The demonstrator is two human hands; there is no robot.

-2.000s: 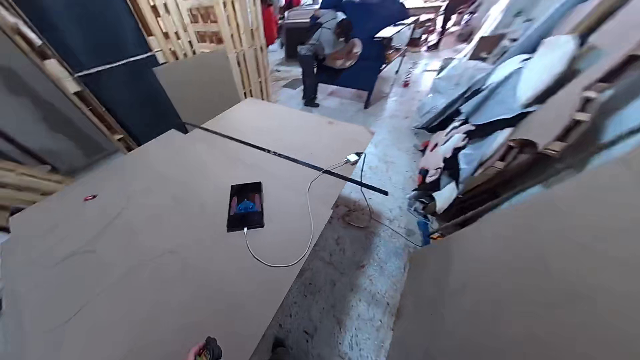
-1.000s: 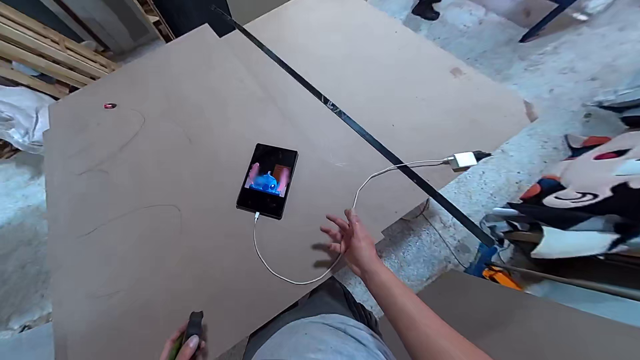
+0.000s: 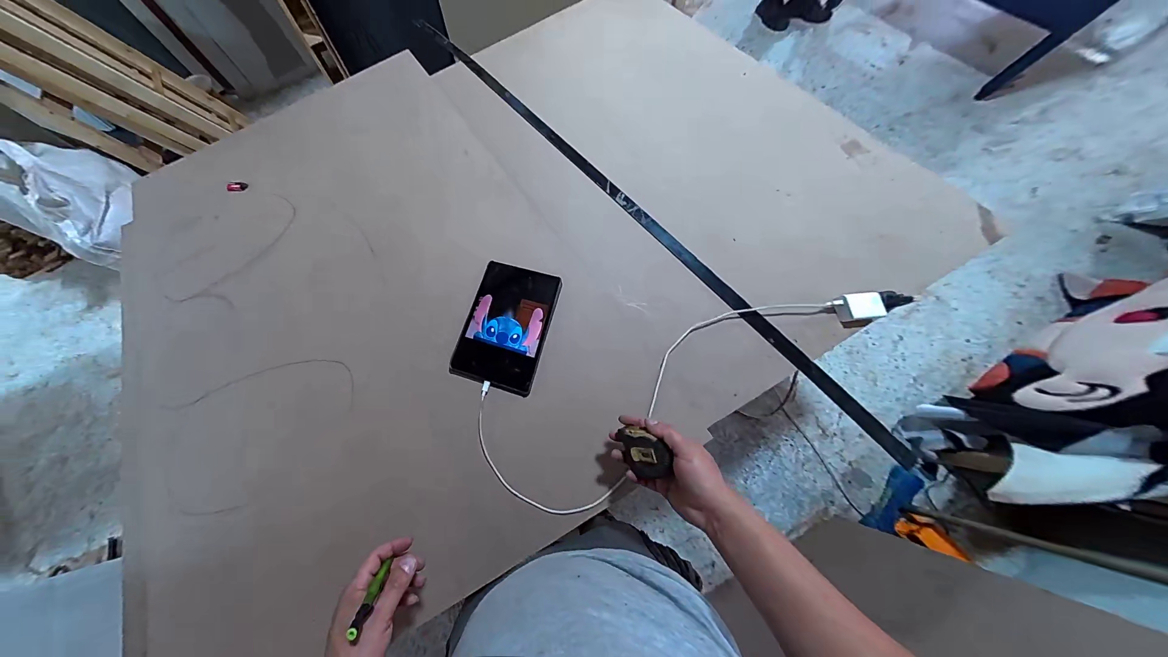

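My left hand (image 3: 376, 598), low over the board's near edge, holds a green and black pen-like marker (image 3: 370, 600). In my right hand (image 3: 683, 470) is a black and yellow tape measure (image 3: 645, 452), close to the white charging cable (image 3: 546, 508). Up and left of it a phone or small tablet (image 3: 506, 328) lies on the large fibreboard sheet (image 3: 301, 456), its screen showing a blue cartoon figure. The cable runs from the device to a white power adapter (image 3: 860, 308) at the board's right side. A long dark straight bar (image 3: 662, 233) lies diagonally across the board, under the cable.
A small red object (image 3: 237, 187) lies at the upper left of the board, near faint drawn curves. Wooden frames (image 3: 109, 82) stand at the upper left. Padded printed fabric pieces (image 3: 1086, 365) and a blue and orange tool (image 3: 899, 511) are at the right. Another person's shoes (image 3: 796, 11) show at the top.
The tape measure is now in my right hand, which had its fingers spread with nothing in it one second ago. A dark object was in my left hand then; the green marker shows there now.
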